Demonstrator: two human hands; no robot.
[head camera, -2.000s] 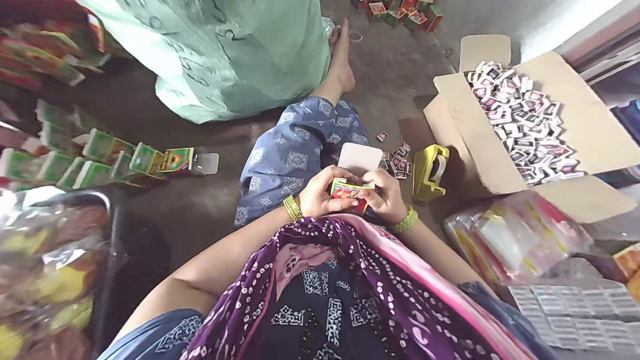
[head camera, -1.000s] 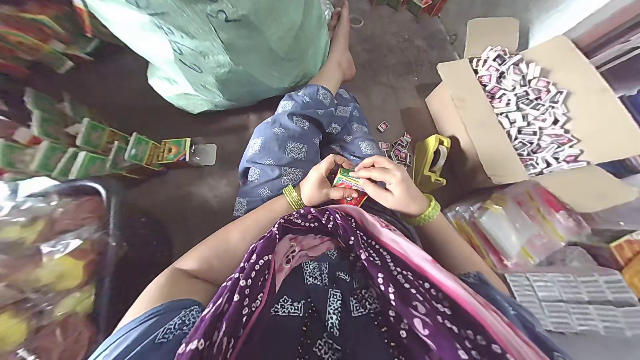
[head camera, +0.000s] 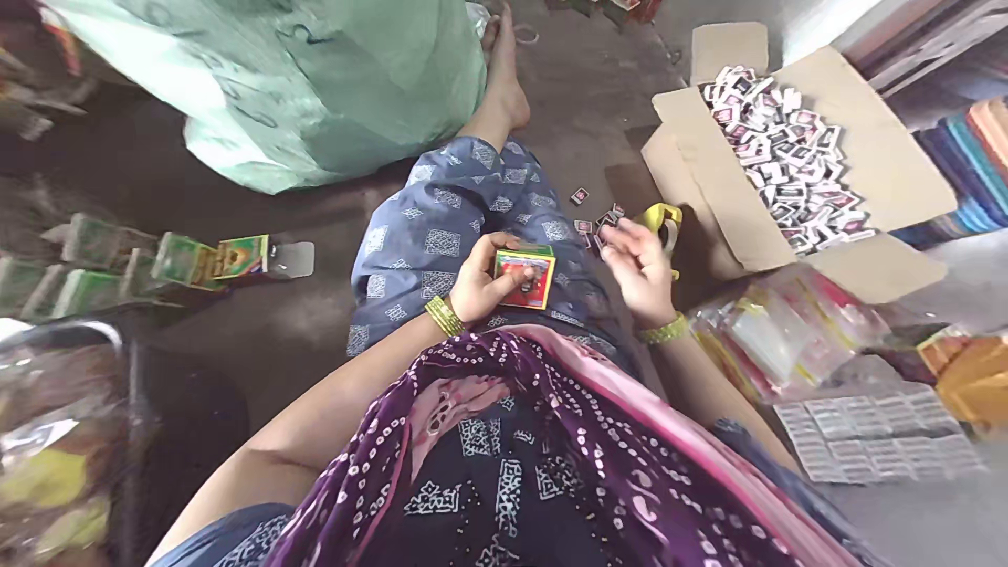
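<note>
My left hand (head camera: 490, 279) grips a small red, yellow and green printed carton (head camera: 535, 285) over my lap, its thumb across the red face. The flap that stood up earlier is not visible on it. To the right, my right hand (head camera: 639, 272) is raised apart from the carton, fingers spread and slightly blurred, with nothing seen in it. Just beyond its fingertips lie several small matchbox-like pieces (head camera: 583, 227) on the floor. A yellow tape dispenser (head camera: 664, 220) stands right behind that hand.
An open cardboard box (head camera: 701, 185) full of small boxes sits at upper right. Plastic packets (head camera: 787, 331) and wrapped blocks (head camera: 874, 437) lie at right. A green sack (head camera: 339, 87) is at upper left, printed cartons (head camera: 240, 256) at left, a dark crate (head camera: 130, 409) at lower left.
My right hand has left the carton and moved right, toward the tape dispenser. The white flap seen standing up two seconds ago is no longer visible. My left hand still holds the carton.
</note>
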